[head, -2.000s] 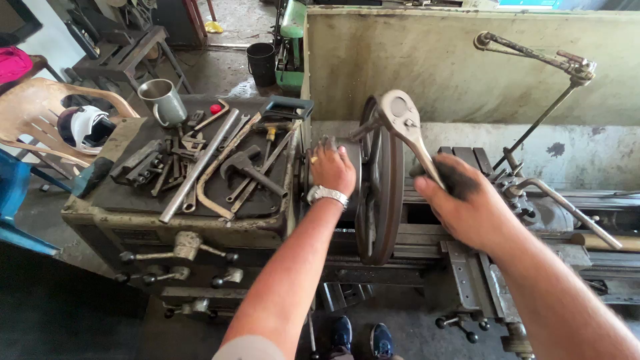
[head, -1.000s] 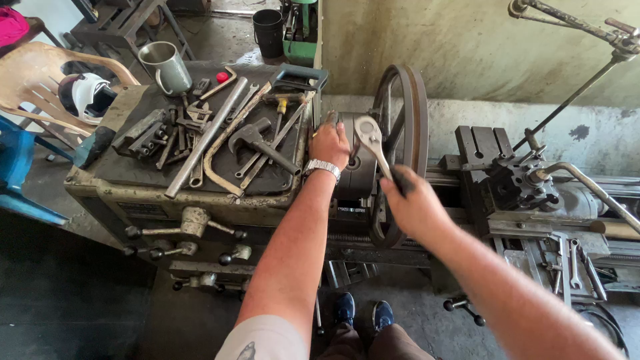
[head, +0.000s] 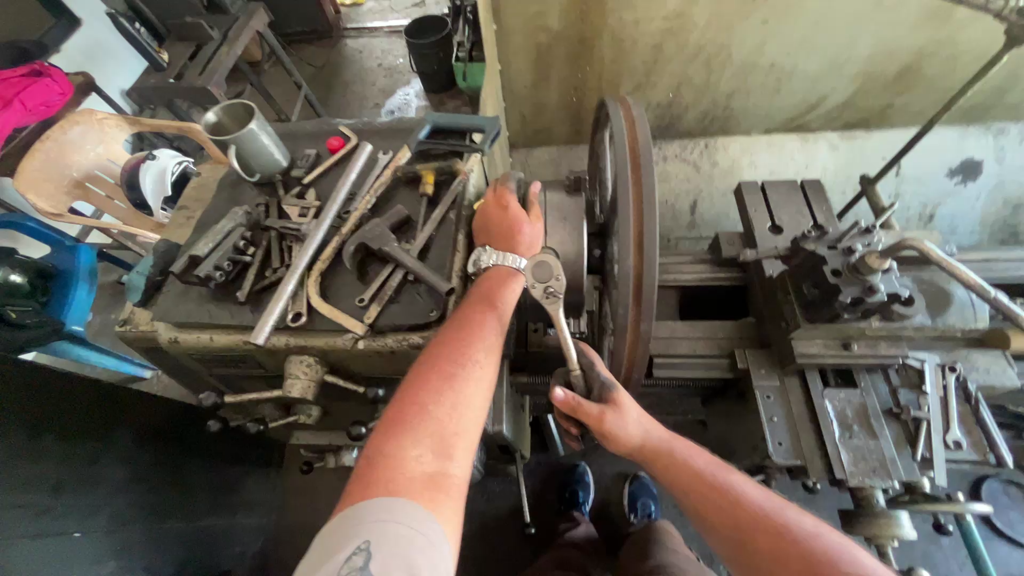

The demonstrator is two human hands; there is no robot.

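Note:
My right hand [head: 596, 400] is closed around the handle of a ratchet wrench [head: 558, 308], whose round head points up beside my left wrist. My left hand [head: 510, 216] lies on the far upper side of the lathe chuck [head: 566, 228], back of the hand up; whether its fingers grip anything is hidden. A large spoked wheel [head: 636, 240] with a brown band on its rim stands upright just right of the chuck. What the ratchet's head engages, if anything, cannot be told.
The headstock top [head: 204, 308] bears a metal mug [head: 246, 142], a hammer [head: 396, 248], a hacksaw [head: 320, 264], a steel pipe [head: 312, 248] and several wrenches. Control levers [head: 304, 388] project from its front. At right stand the tool post [head: 852, 272] and carriage [head: 856, 432], with a wrench [head: 952, 408] on it.
My right hand and the ratchet have come down from beside the wheel to in front of the chuck. My left hand stays at the chuck. The view has shifted.

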